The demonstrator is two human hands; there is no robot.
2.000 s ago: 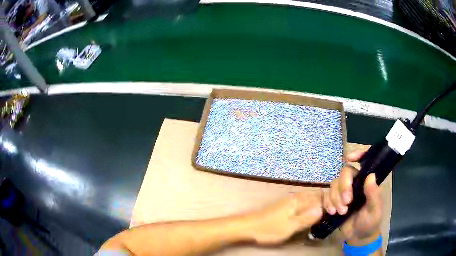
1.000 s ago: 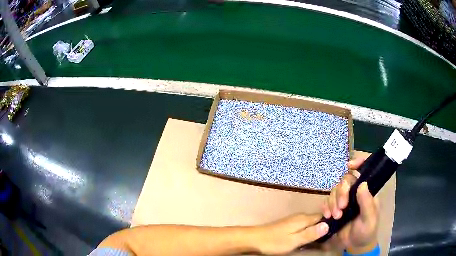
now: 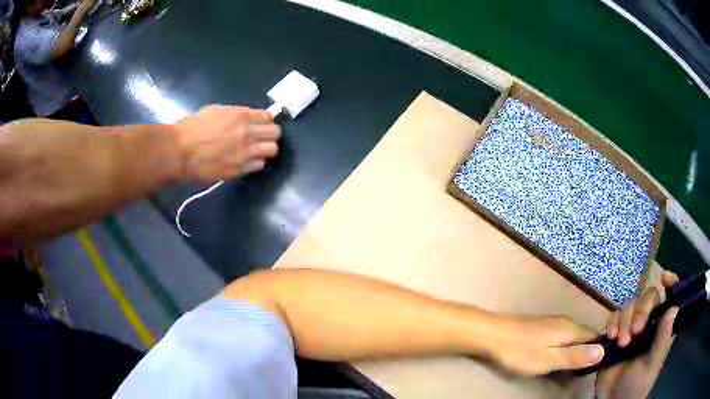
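My right hand [image 3: 642, 339], low at the right, grips the black electric screwdriver [image 3: 638, 343], which lies slantwise and is cut off by the right edge. My left hand [image 3: 549, 344] is at its lower end, thumb along it; its tip and some of my fingers are hidden. The brown cardboard screw tray [image 3: 529, 248], speckled blue-white with screws, lies above my hands. A white square housing [image 3: 298, 92] is at the upper left over the dark bench, with its white cord [image 3: 187, 209] passing through another person's hand [image 3: 230, 142].
The tan cardboard mat [image 3: 389, 226] lies under the tray and my left forearm. The other person's arm reaches in from the left edge. The green conveyor belt [image 3: 545, 47] runs behind a pale rail [image 3: 436, 47]. Another person [image 3: 43, 51] is at the far upper left.
The view has swung left, so tray, mat and screwdriver appear further right. Another person's arm and the white housing with cord have come into view. My hands stay on the screwdriver.
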